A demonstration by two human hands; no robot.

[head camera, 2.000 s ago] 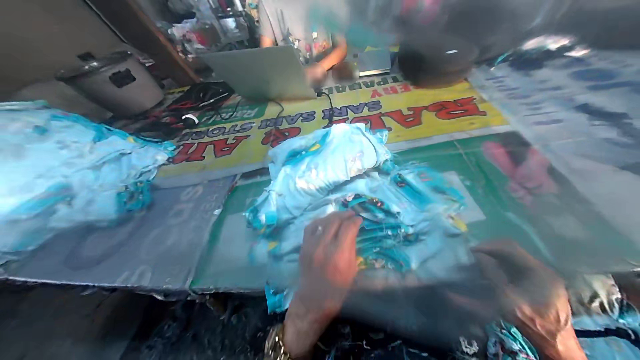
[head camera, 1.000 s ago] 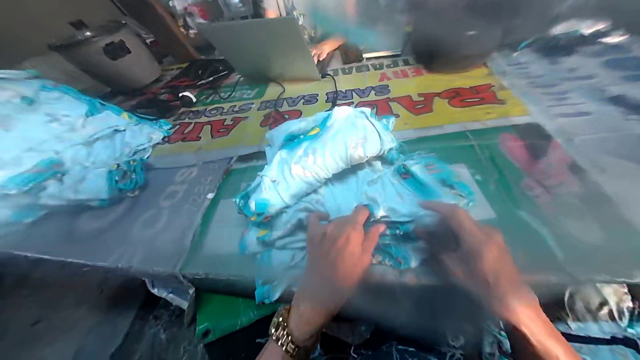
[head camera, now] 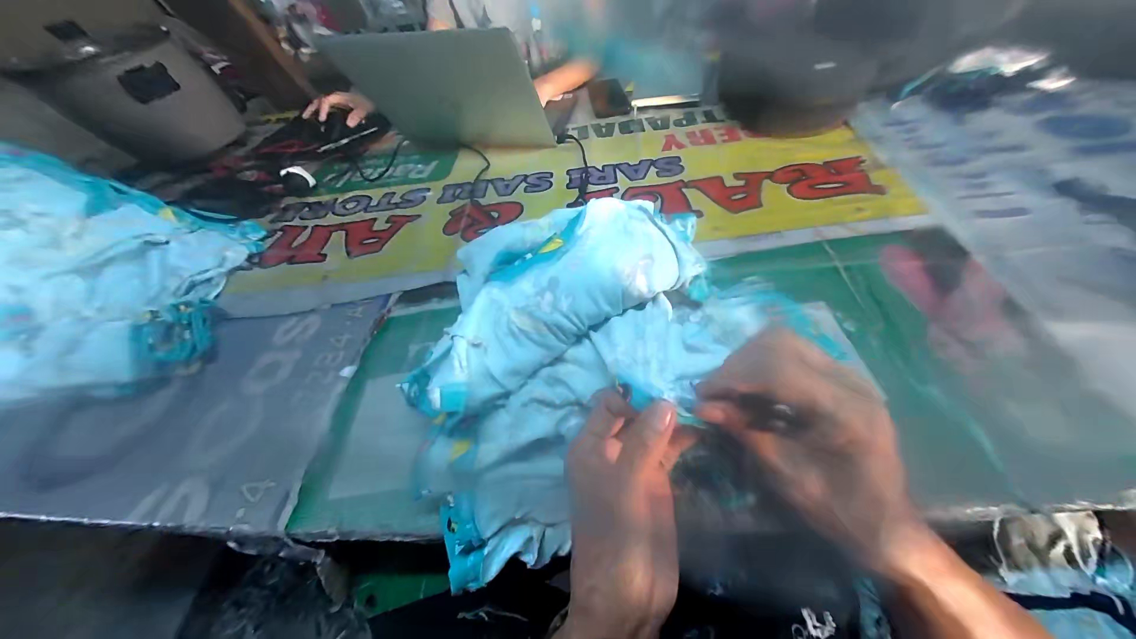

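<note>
Light blue printed garments with teal edging lie in a loose pile on the banner-covered table in front of me. My left hand pinches a teal edge of the cloth between thumb and fingers at the pile's near right side. Just right of it, my right hand is blurred, its fingers curled close to the same edge. A small dark item shows at the right fingers, too blurred to name. Whether the right hand grips the cloth or this item cannot be told.
Another heap of blue garments lies at the left. Across the table, a person's hand is beside an open laptop with cables. A grey bin stands at the far left. The table's near edge runs before me.
My left hand has gone from resting on the pile to pinching the cloth edge. My right hand has moved in close to it. The other person's hand now shows left of the laptop.
</note>
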